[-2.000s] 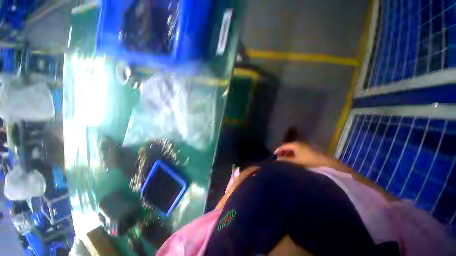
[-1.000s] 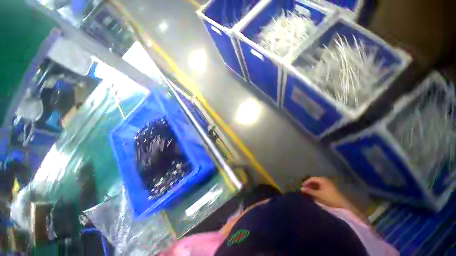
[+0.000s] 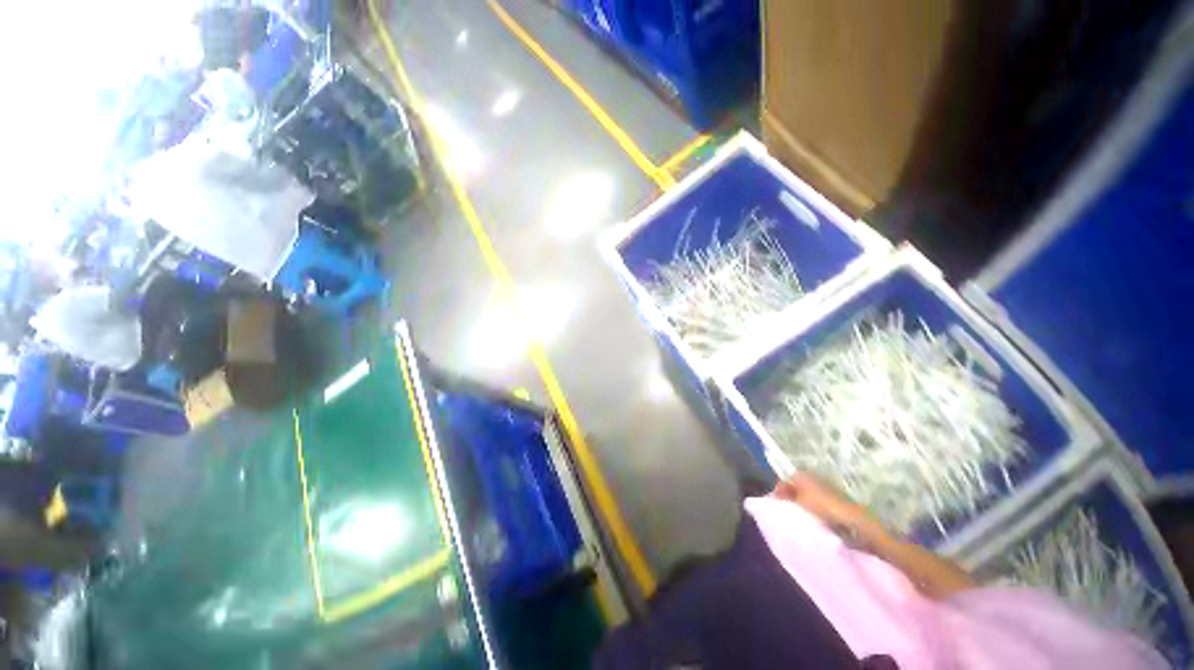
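My right hand (image 3: 814,497) is small and blurred at the near edge of the blue-and-white crates, with a pink sleeve behind it. Its fingers cannot be made out, nor whether it holds anything or touches a crate. My left hand is not in view. The middle crate (image 3: 749,425) holds a loose heap of pale wires (image 3: 904,425). The crate beyond it (image 3: 825,233) holds more pale wires (image 3: 733,282). A third crate, cut off at the lower right, also holds pale wires (image 3: 1080,576).
A green-topped bench (image 3: 236,524) with yellow lines lies at the left. A yellow-lined aisle (image 3: 524,262) runs between bench and crates. A blue stool (image 3: 334,268) and small brown boxes (image 3: 249,330) are beyond the bench. A large brown box (image 3: 851,98) stands behind the crates.
The view has swung away from the blue bin of dark parts on the bench, which is out of the picture. The crates now lie nearer, directly by my right hand.
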